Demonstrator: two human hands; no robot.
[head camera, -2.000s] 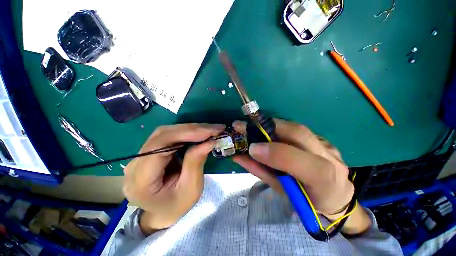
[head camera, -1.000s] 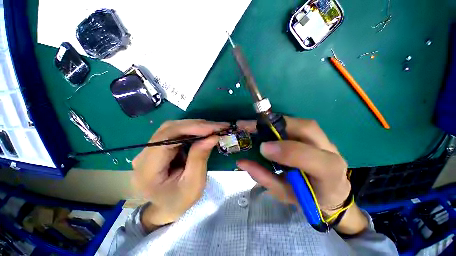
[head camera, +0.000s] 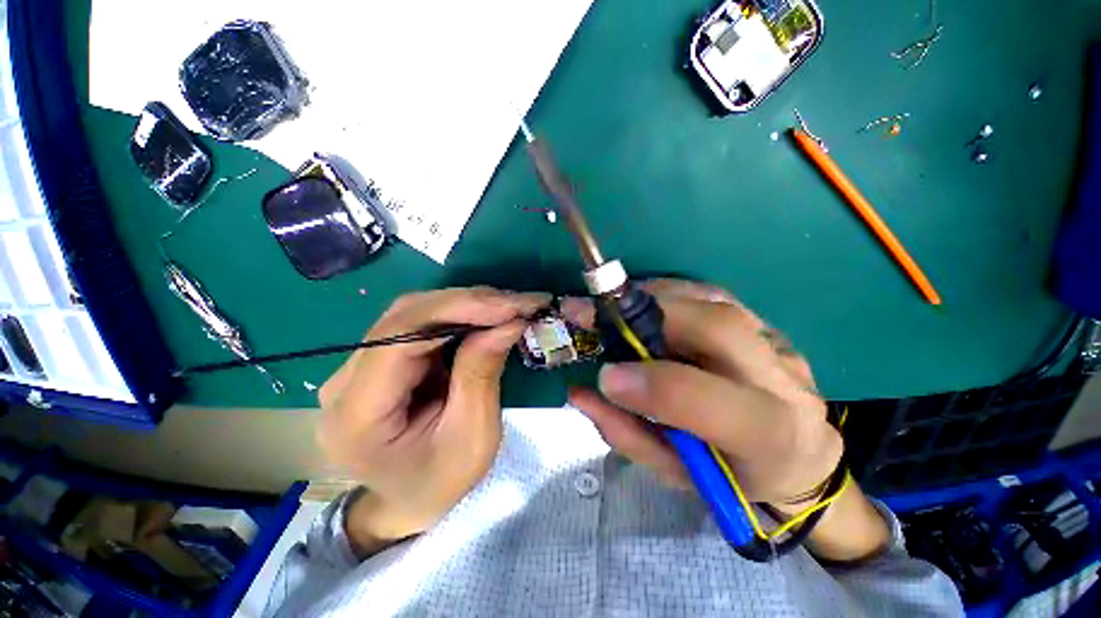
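Note:
An opened watch body (head camera: 553, 343) with pale and gold insides is between my hands near the mat's front edge. My left hand (head camera: 423, 392) pinches its left side between thumb and fingers, with long thin black tweezers (head camera: 350, 348) also in the hand, pointing out to the left. My right hand (head camera: 724, 398) holds the soldering iron (head camera: 712, 483) by its black collar and blue handle; the barrel points up and away from the watch body, its tip over the mat by the paper. My right fingertips are at the watch body's right side; whether they grip it is hard to tell.
Another open case (head camera: 755, 54) lies at the back, with an orange stick (head camera: 867, 217) right of centre. White paper (head camera: 398, 109) and dark screen assemblies (head camera: 320, 229) lie at left, beside a wire bundle (head camera: 205, 312) and a blue-rimmed tray (head camera: 115, 242). Loose bits lie at right.
The iron's barrel swung right, then back left with my right hand. My right thumb and fingers opened a little from the watch body, then came nearer again. My left hand keeps its grip.

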